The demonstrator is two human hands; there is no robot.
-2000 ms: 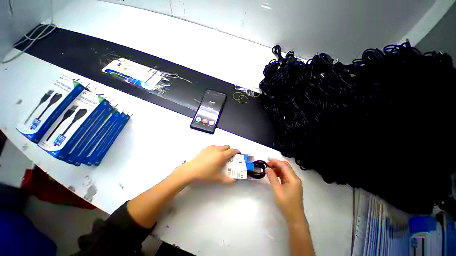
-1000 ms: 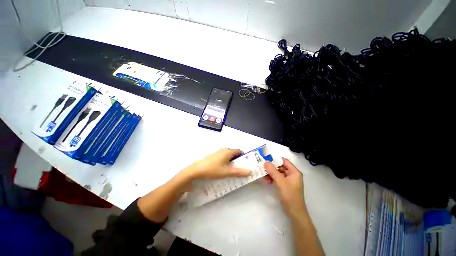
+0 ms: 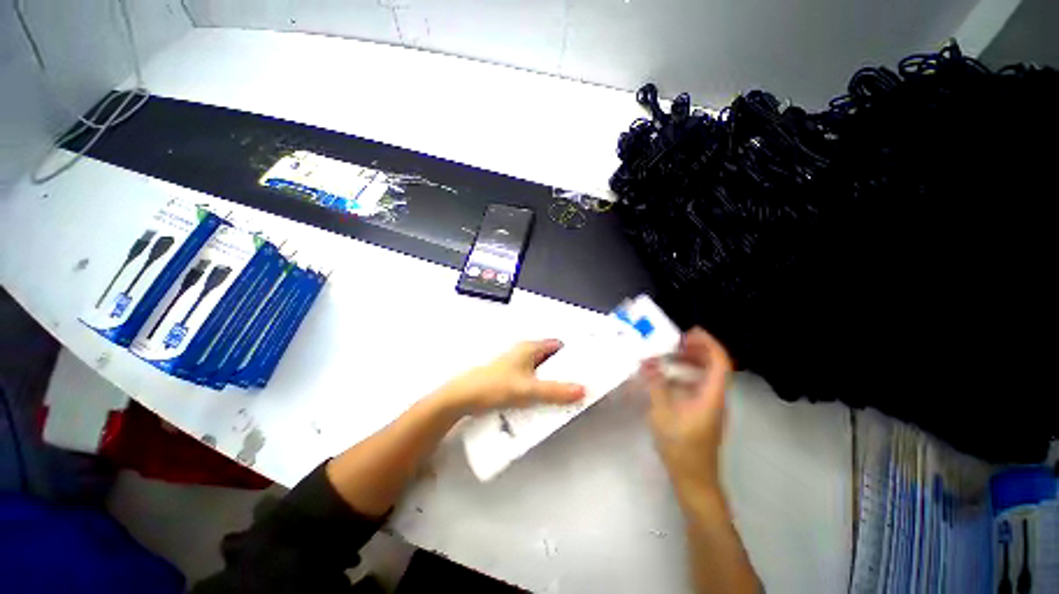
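A slim white retail box (image 3: 555, 400) with a small blue end flap lies tilted in front of me, its end flap up and to the right. My left hand (image 3: 517, 381) holds the box across its middle, thumb on the face. My right hand (image 3: 688, 395) is at the upper right end of the box, blurred, with its fingers curled; whether it grips the box edge or a small pale piece cannot be made out. No cable shows at the box; its inside is hidden.
A huge black cable pile (image 3: 836, 232) fills the right. Packed boxes (image 3: 221, 308) stand in rows at left. A lit smartphone (image 3: 496, 252) and a white-and-blue packet (image 3: 325, 182) lie on the black strip (image 3: 430, 221). Flat boxes (image 3: 912, 511) stand at lower right.
The dark cable loop at the box end is out of sight. The box has turned from crosswise to tilted up and right. My right hand has shifted slightly right and up.
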